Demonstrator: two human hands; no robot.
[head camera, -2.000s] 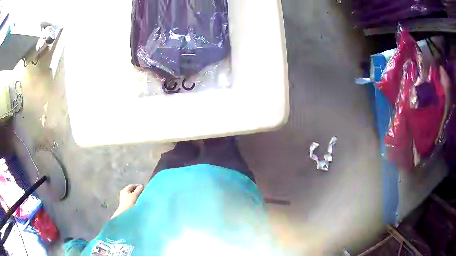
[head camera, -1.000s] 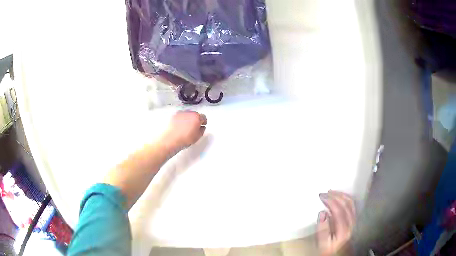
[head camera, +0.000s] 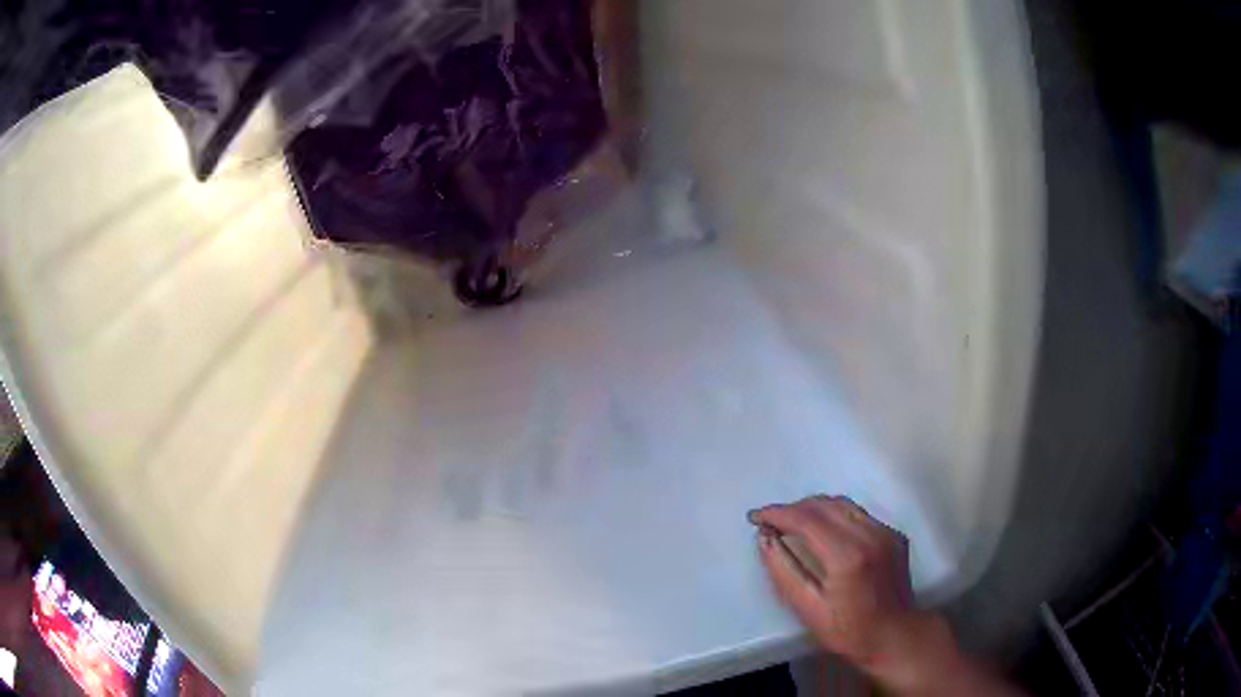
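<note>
A dark purple bagged garment (head camera: 442, 150) lies at the top of the white work table (head camera: 544, 545), its lower bag film spread on the top. Dark hanger hooks (head camera: 486, 283) stick out at its near end. Another dark, filmy bagged piece (head camera: 177, 41) fills the top left, its pointed corner over the table; what holds it is not visible. My right hand (head camera: 837, 561) is low on the right, over the near right part of the table, loosely curled, with nothing seen in it. My left hand is not in view.
A printed red, white and dark item (head camera: 89, 633) lies beyond the table's lower left edge. Grey floor (head camera: 1089, 368) shows to the right, with a blue upright edge (head camera: 1204, 545) at the far right. The upper right is dark.
My left hand has left the picture. My right hand has moved a little left, its fingers more curled. A dark bagged piece has come in at the top left, and the view is darker.
</note>
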